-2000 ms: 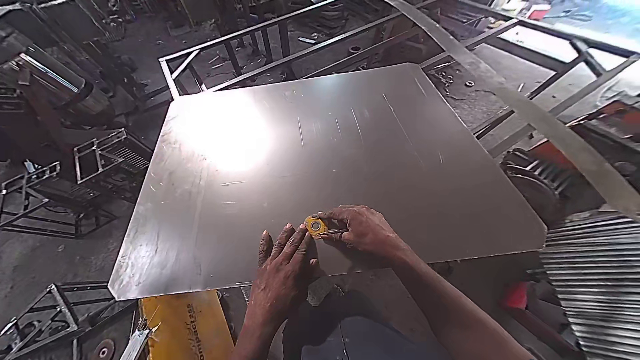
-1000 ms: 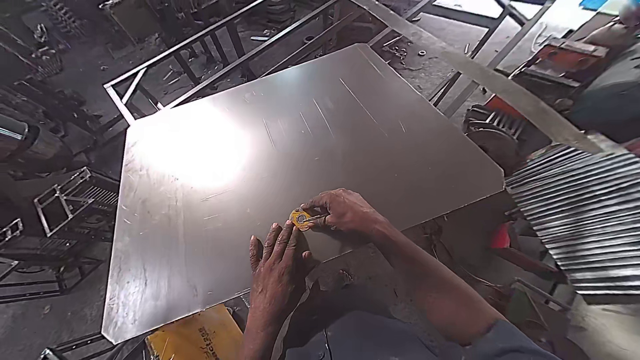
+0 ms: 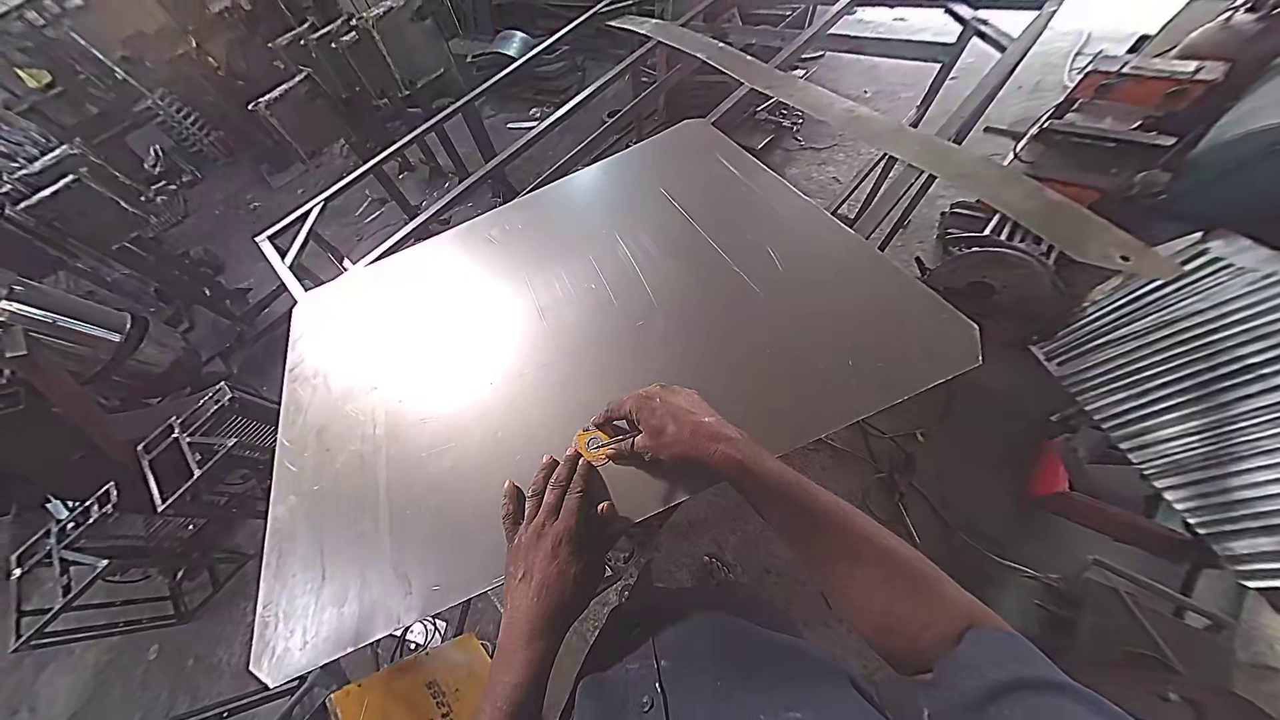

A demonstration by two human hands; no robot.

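Note:
A large sheet of bare metal [image 3: 480, 480] with clipped corners lies in front of me, scratched on its far half and bright with glare on the left. Near its front edge my right hand [image 3: 675, 430] grips a small yellow tool [image 3: 592, 447], perhaps a tape measure, together with a thin pointed rod. Flat on the sheet, just left of it, rests my left hand [image 3: 560, 510], fingers slightly spread, fingertips near the yellow tool. Whether the left fingers touch the tool cannot be told.
Behind the sheet runs a welded metal frame [image 3: 450, 110]. A long curved metal strip [image 3: 900, 140] crosses at the upper right. Corrugated metal sheets [image 3: 1180, 390] lie at the right, small metal frames [image 3: 60, 600] stand at the left, and a yellow box [image 3: 415, 685] sits below the front edge.
The view has shifted and turned. Both hands stay at the front part of the sheet, the right one still holding the yellow tool; no other change is plain.

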